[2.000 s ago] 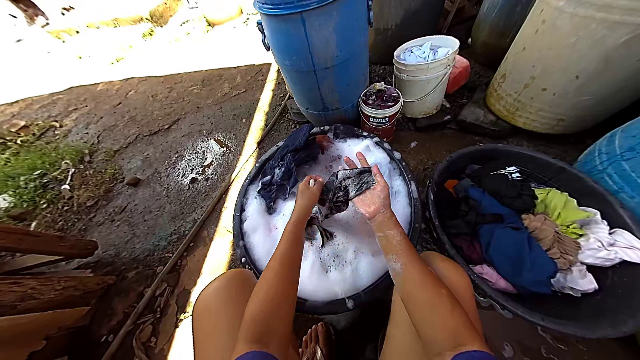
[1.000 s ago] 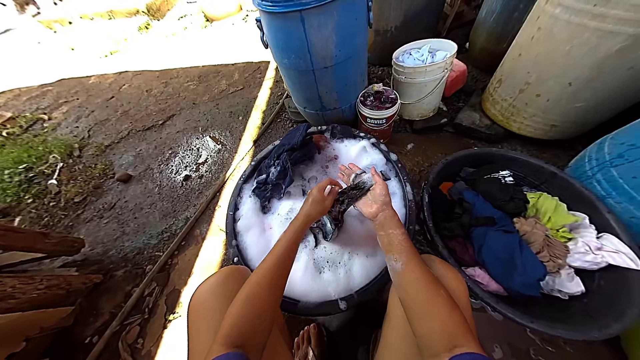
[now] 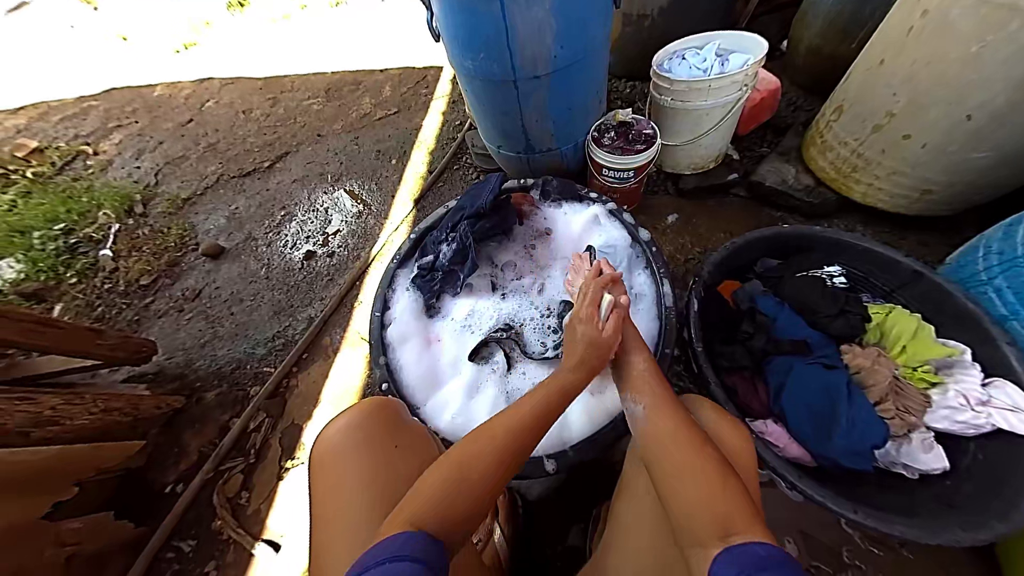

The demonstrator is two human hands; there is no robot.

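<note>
A round black basin (image 3: pixel 381 320) full of white suds stands between the knees. Above its right half my left hand (image 3: pixel 594 320) closes around a small pale piece, perhaps soap, and presses against my right hand (image 3: pixel 612 280). My right hand lies beneath it, partly hidden, with dark wet cloth (image 3: pixel 512 344) in its palm; the cloth trails left into the foam. A dark blue garment (image 3: pixel 464 240) hangs over the basin's back left rim.
At right, a second black basin (image 3: pixel 896 520) holds mixed clothes. Behind stand a blue barrel (image 3: pixel 528 80), a small paint pail (image 3: pixel 624 172) with dark wet contents and a white bucket (image 3: pixel 696 120) with pale cloth. Wooden boards (image 3: pixel 72 336) lie at the left.
My left hand has moved right, onto my right hand and the dark cloth. A second ago the hands were apart, with the cloth spread between them.
</note>
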